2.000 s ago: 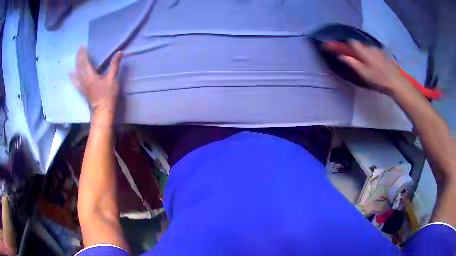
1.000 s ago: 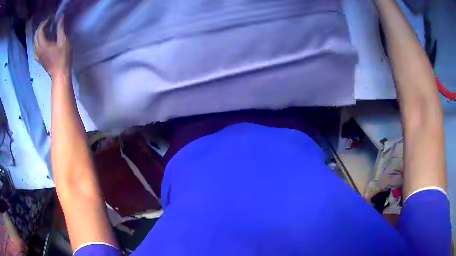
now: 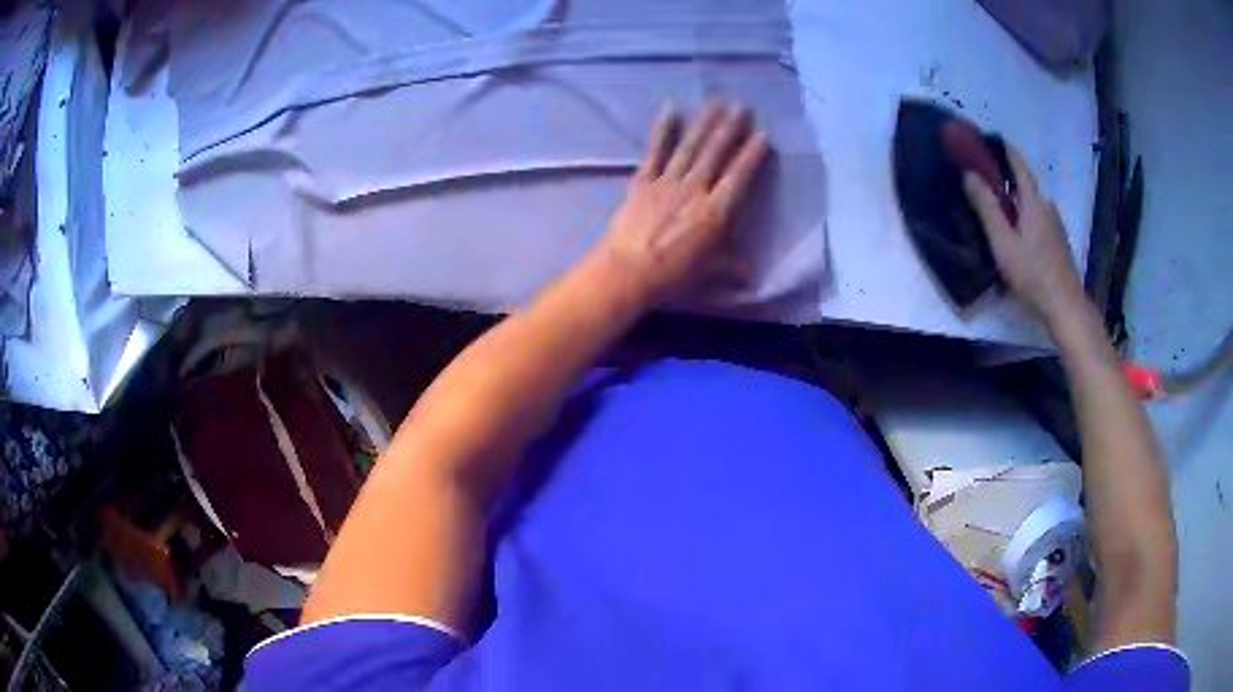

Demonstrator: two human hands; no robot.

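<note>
The mauve-grey garment piece (image 3: pixel 446 243) lies over the ironing table, with long raised fold lines and some wrinkles at its left side. My left hand (image 3: pixel 683 196) lies palm down with fingers apart on the right part of the cloth, slightly blurred. My right hand (image 3: pixel 1017 223) is closed on the dark red handle of the iron (image 3: pixel 943 216). The iron stands on the white table cover to the right of the cloth, not touching it.
The white ironing table (image 3: pixel 865 122) shows on both sides of the cloth. Darker cloth (image 3: pixel 1048 27) lies at the far right. An orange-red cord section (image 3: pixel 1144 380) is by my right forearm. A dark red item (image 3: pixel 250 453) and scraps are below left; a white roll (image 3: pixel 1045 544) is below right.
My left hand has moved from the cloth's left edge to its right part. The garment has shifted left and lies flatter. My right hand, earlier out of the picture, now shows with the iron at the right.
</note>
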